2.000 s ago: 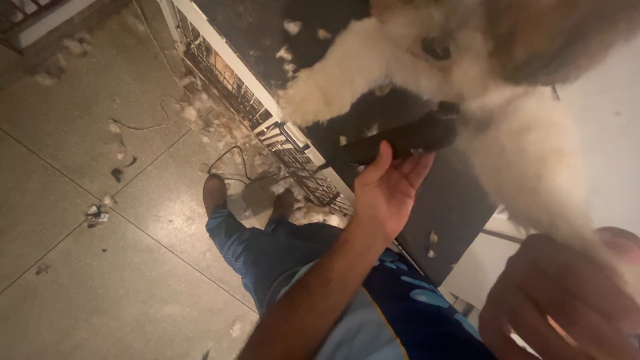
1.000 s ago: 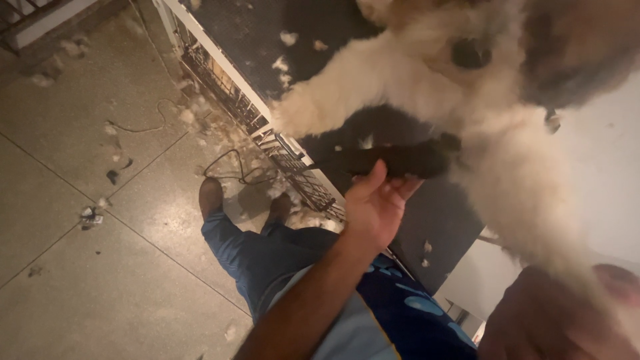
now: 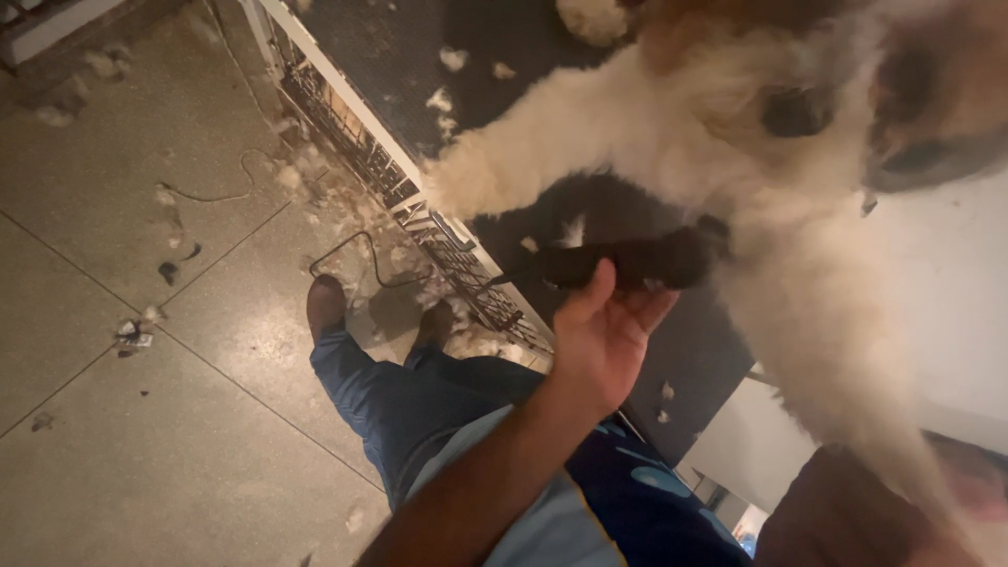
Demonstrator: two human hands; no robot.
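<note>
My left hand point(image 3: 610, 331), palm up, holds a dark corded pet hair clipper point(image 3: 622, 261) between thumb and fingers. Its front end touches the light fur of a dog point(image 3: 693, 118) at the top of one leg, so the blade is hidden. My right hand point(image 3: 850, 508), blurred at the lower right, is closed around the lower part of that leg point(image 3: 835, 339). The dog's other leg point(image 3: 520, 173) reaches left, with its paw at the edge of the black-topped grooming table point(image 3: 378, 55).
Tufts of cut fur point(image 3: 439, 101) lie on the tabletop. A wire rack point(image 3: 354, 118) runs below its pale rim. Loops of cable point(image 3: 370, 244) and more fur lie on the tiled floor point(image 3: 236, 441) by my shoes. A white surface point(image 3: 945, 299) is at the right.
The clipper, tilted up to the right two seconds ago, is now nearly level in my left hand. My right hand has moved lower in view.
</note>
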